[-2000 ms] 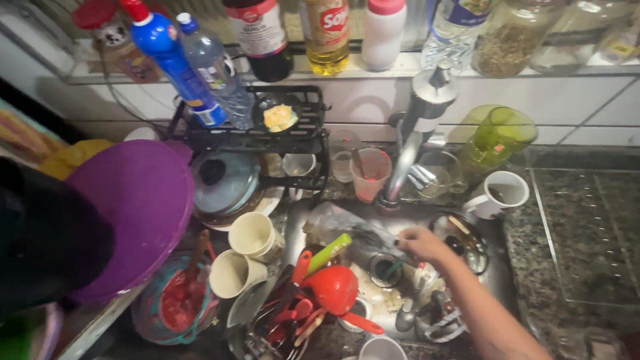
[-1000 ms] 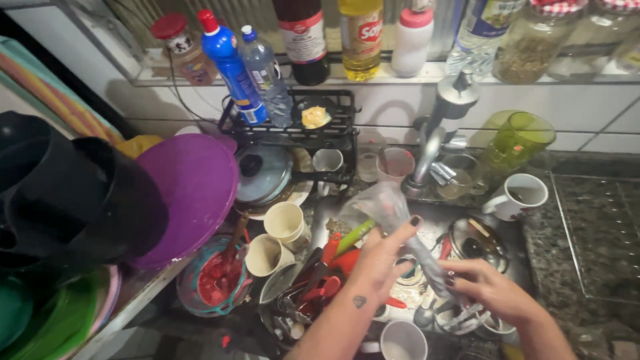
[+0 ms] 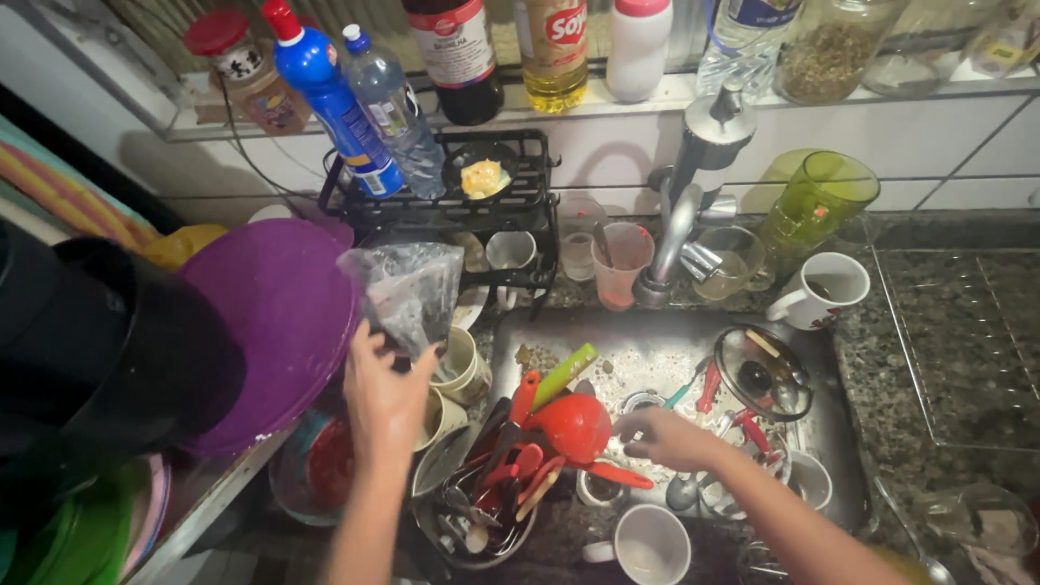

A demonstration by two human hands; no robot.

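Note:
My left hand (image 3: 388,390) holds a clear plastic bag (image 3: 414,292) at its lower end, above two stacked-looking paper cups (image 3: 465,366) left of the sink. Over the steel sink (image 3: 642,333), my right hand (image 3: 662,439) is beside a red ladle-like utensil (image 3: 573,426), fingers slightly curled; whether it touches anything is hidden. A container of utensils (image 3: 487,504) stands below, with a green handle (image 3: 565,378) leaning out. In the sink lie a glass lid (image 3: 762,374), a red-handled utensil (image 3: 709,386) and other cutlery.
A purple plastic lid or basin (image 3: 268,325) and black pots (image 3: 106,349) crowd the left. The faucet (image 3: 682,211) rises behind the sink, near a white mug (image 3: 825,288) and green glass (image 3: 821,203). Another mug (image 3: 650,544) stands at the front. A black rack (image 3: 512,203) holds bottles.
The plastic bag, between both hands over the sink one second ago, has moved left with my left hand. My right hand has let go of it and is now over the middle of the sink.

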